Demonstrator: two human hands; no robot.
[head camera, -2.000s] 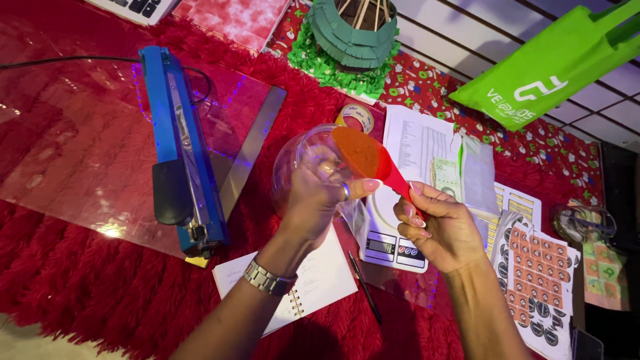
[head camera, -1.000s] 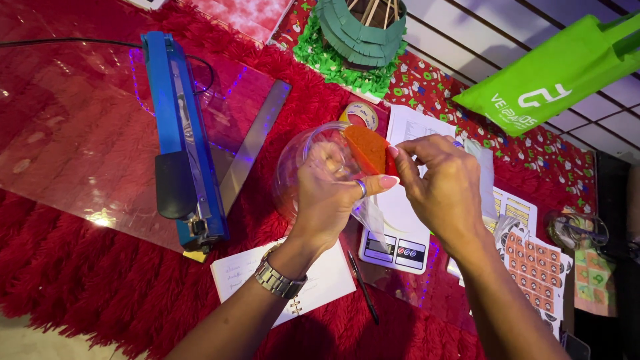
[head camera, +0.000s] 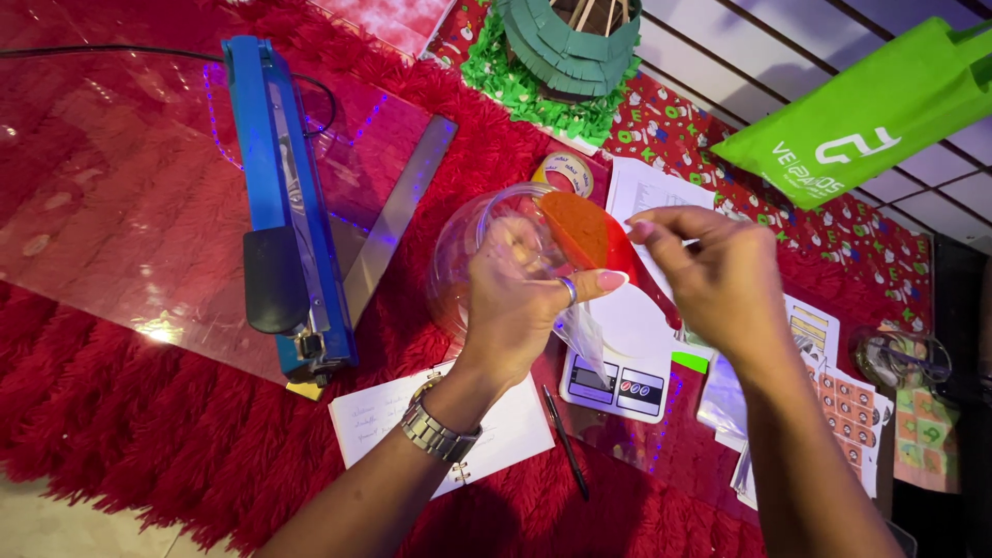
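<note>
A red plastic scoop (head camera: 616, 256) full of orange-brown powder (head camera: 577, 229) tilts over the mouth of a clear round plastic jar (head camera: 449, 263). My left hand (head camera: 515, 302), with a ring and a metal watch, has its thumb against the scoop; a thin clear plastic bag (head camera: 581, 337) hangs from beneath it. The other fingers lie at the jar's mouth, blurred. Just right of the scoop, my right hand (head camera: 705, 271) has thumb and forefinger pinched together near the scoop's rim; whether they touch it cannot be told. A white digital kitchen scale (head camera: 628, 372) stands below the scoop.
On the left lies a blue impulse bag sealer (head camera: 291, 201) with a cable. A spiral notebook (head camera: 372, 418) and a pen (head camera: 567, 442) lie near my left wrist. Behind are a tape roll (head camera: 566, 172), papers (head camera: 659, 186) and a green bag (head camera: 860, 116). Sticker sheets (head camera: 852, 411) lie at right.
My right hand has let go of the scoop's handle, held two seconds ago, and moved up beside its rim. My left thumb stays at the scoop.
</note>
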